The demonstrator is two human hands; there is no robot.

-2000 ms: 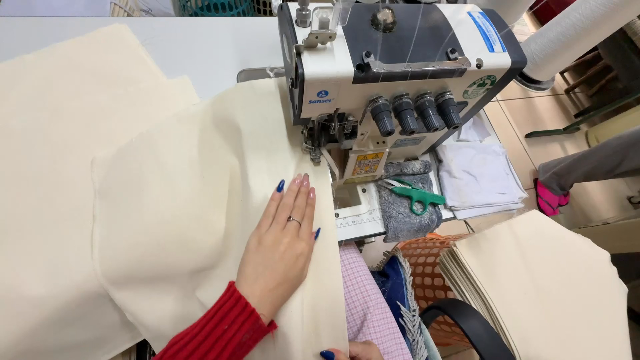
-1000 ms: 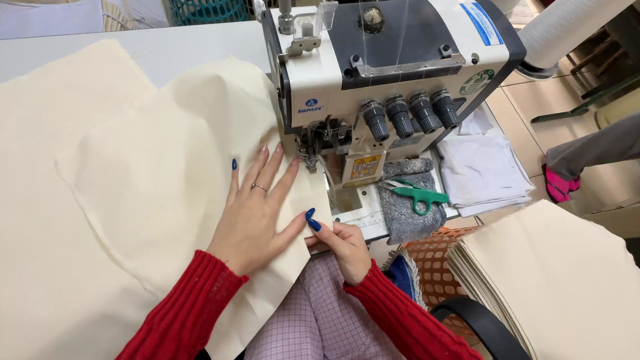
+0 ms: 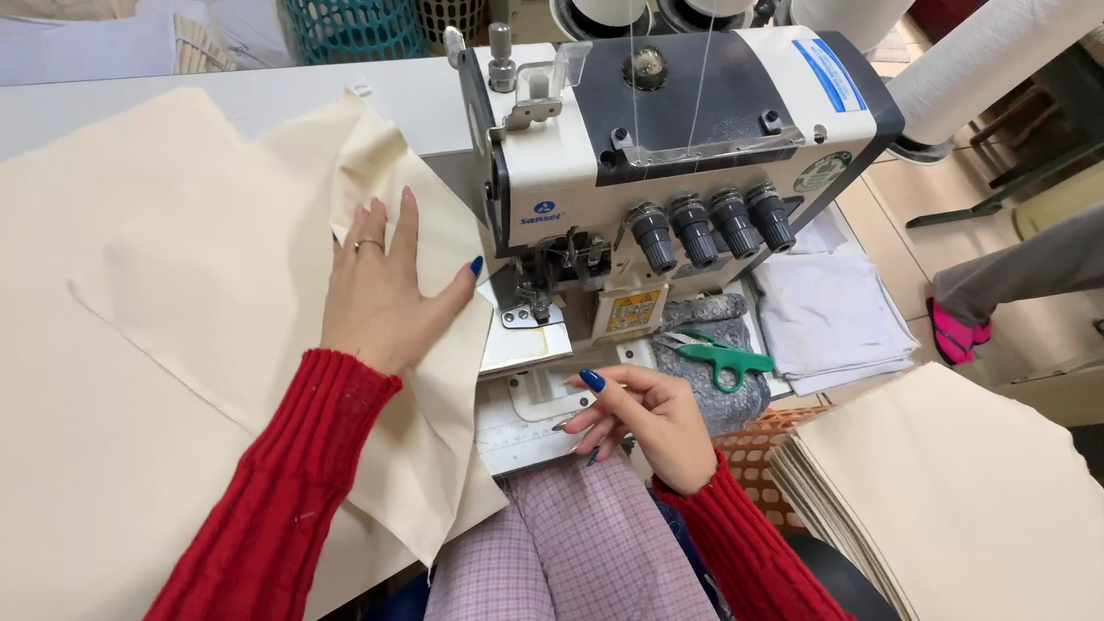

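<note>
Cream fabric (image 3: 172,285) lies spread and partly rumpled on the work table, left of a Sansei overlock sewing machine (image 3: 673,129). My left hand (image 3: 379,285) rests flat on the cloth with its fingers apart, a ring on one finger. The cloth's edge runs just left of the presser foot (image 3: 536,302), apart from it. Over the machine's front edge hovers my right hand (image 3: 642,418), fingers loosely curled and holding nothing. Green-handled thread snips (image 3: 729,358) lie on a grey cloth pad (image 3: 720,405) to the right of the needle area.
A stack of cream fabric pieces (image 3: 940,492) stands at the lower right above an orange plastic basket (image 3: 759,444). Folded white cloths (image 3: 832,315) lie beside the machine. Thread cones (image 3: 975,78) are behind it. Another person's foot in a pink shoe (image 3: 953,332) is at the right.
My left hand and the fabric under it have moved left, away from the presser foot. My right hand has let go of the fabric edge and moved right.
</note>
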